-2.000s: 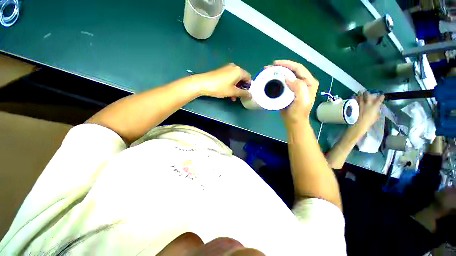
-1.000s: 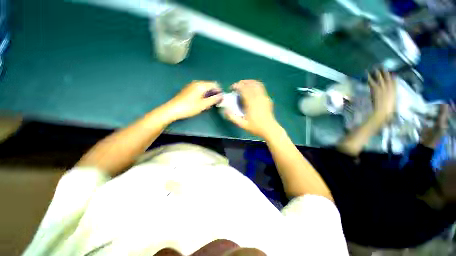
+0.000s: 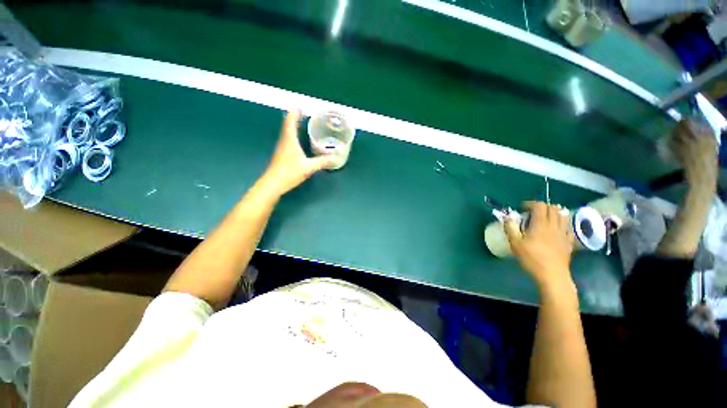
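A beige cylinder shell (image 3: 330, 137) stands open end up on the green belt beside the white stripe. My left hand (image 3: 296, 159) is around its near left side, fingers spread, thumb across its front; a gap shows between fingers and shell. My right hand (image 3: 544, 239) is closed over a pale housing (image 3: 499, 240) lying on its side at the right; my fingers hide much of it. A white ring with a dark centre (image 3: 590, 229) shows just right of that hand. Whether it belongs to the same housing is hidden. Thin dark and white wires (image 3: 501, 210) stick out at its left.
A clear bag of rings (image 3: 48, 119) lies at the belt's far left, loose rings (image 3: 97, 162) at its edge. Below it is an open carton (image 3: 88, 343) with cylinders inside. Another housing (image 3: 615, 209) and a neighbour's arm (image 3: 692, 191) are at the right. Housings (image 3: 575, 22) stand on the far line.
My hands have separated. The right hand has moved right with the housing, beside the others; the left hand has moved up to the standing shell. The view has shifted left, showing the bag and carton.
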